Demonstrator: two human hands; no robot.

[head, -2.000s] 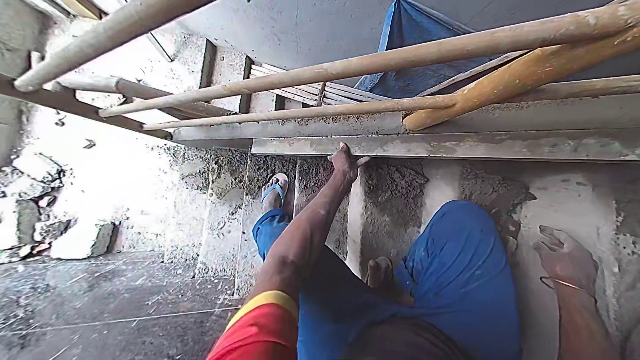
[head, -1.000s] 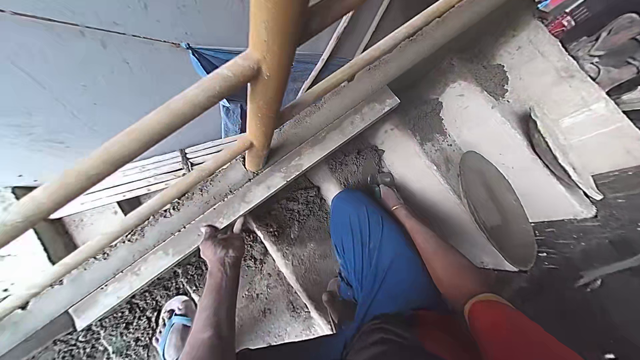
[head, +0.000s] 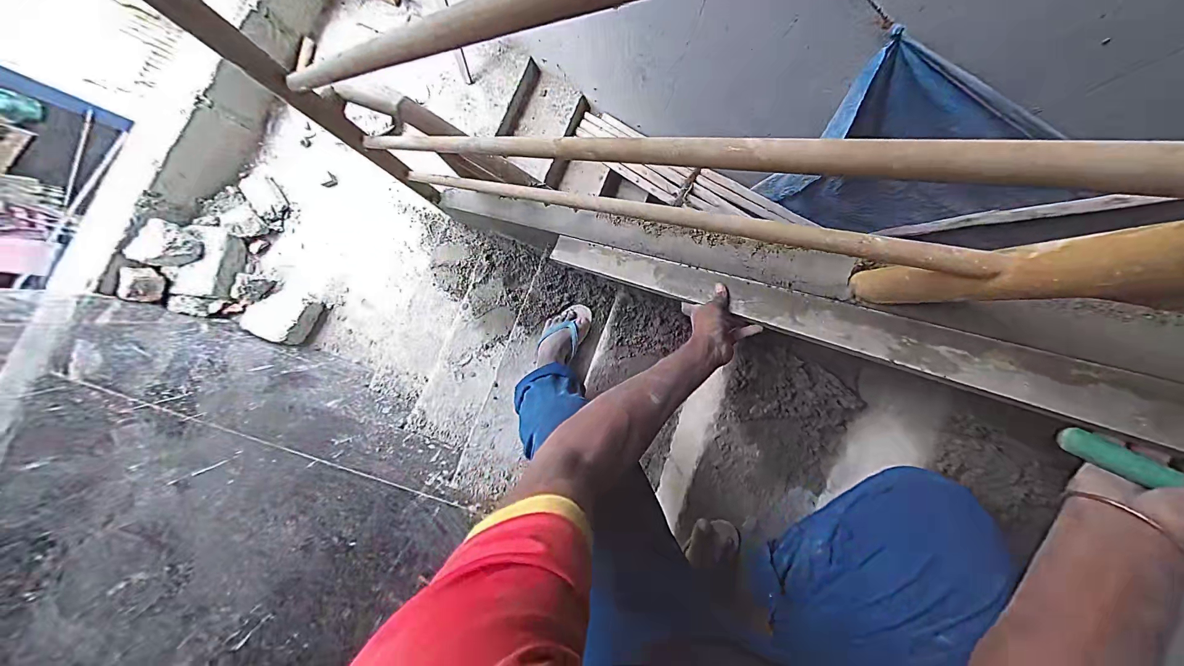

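Note:
My left hand grips the lower edge of a long grey board, one finger over its face. The board lies slanting along the side of the stairs, against the raised concrete edge. Rough wet-looking mortar covers parts of the steps below it. At the right edge, my right hand is closed around a green handle, close under the board. What the handle belongs to is out of view, and part of that hand is cut off.
Metal railing pipes cross above the board, joined to a yellow post. A blue tarp hangs behind them. Broken concrete chunks lie at the left by the dark floor. My sandalled foot rests on a lower step.
My right hand, with no handle visible in it two seconds ago, now holds the green handle. My left hand stays on the board. The view has swung away and back.

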